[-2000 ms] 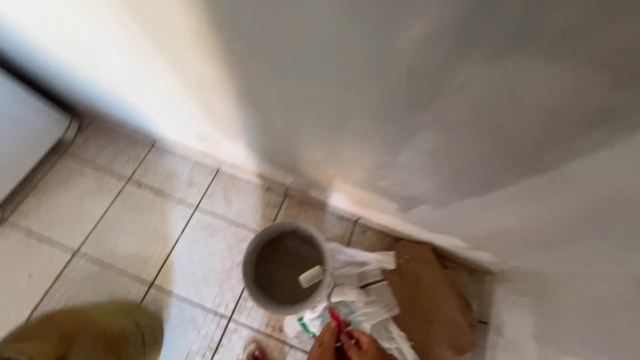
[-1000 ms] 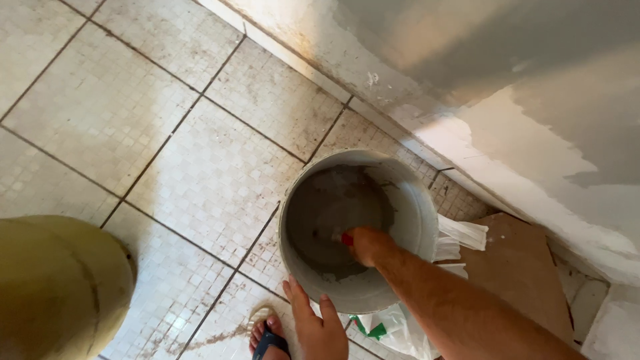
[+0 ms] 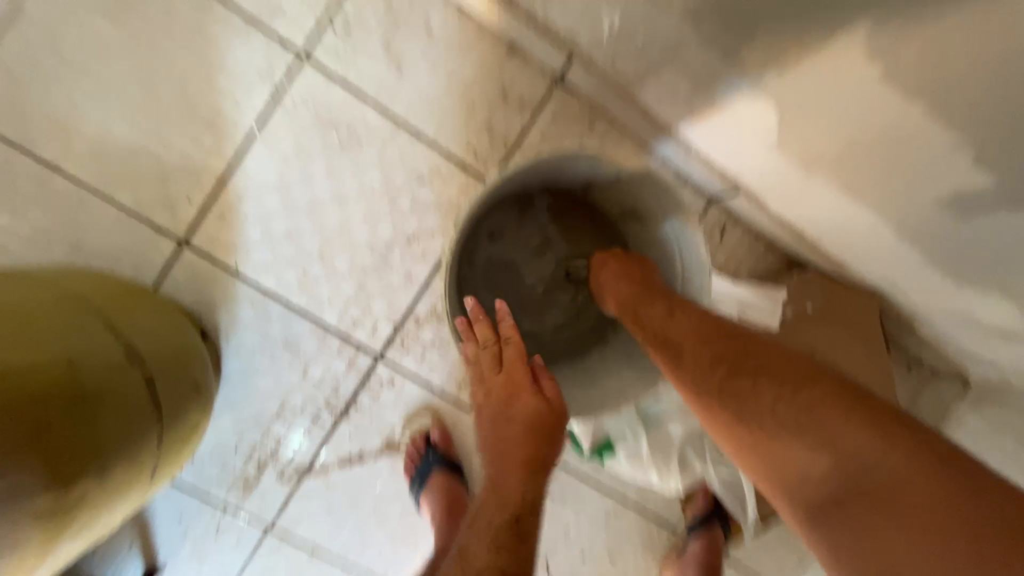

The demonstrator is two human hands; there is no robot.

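Observation:
A round grey bucket stands on the tiled floor with a grey-brown, wet-looking mix inside. My right hand reaches down into it from the right, closed around a tool whose handle is hidden in the fist; a small blurred metal part shows at the fingers, over the mix. What tool it is cannot be told. My left hand rests on the near left rim of the bucket, fingers stretched over the edge and apart, with nothing held.
A yellowish rounded object fills the left edge. Right of the bucket lie brown cardboard and a white strip. A white plastic bag with green marks lies below. A patchy wall rises at upper right. My sandalled feet are below.
Two seconds ago both hands were together at a red-handled tool beside the bucket. Since then the right hand has gone into the bucket and the left hand to its rim. The view has shifted much.

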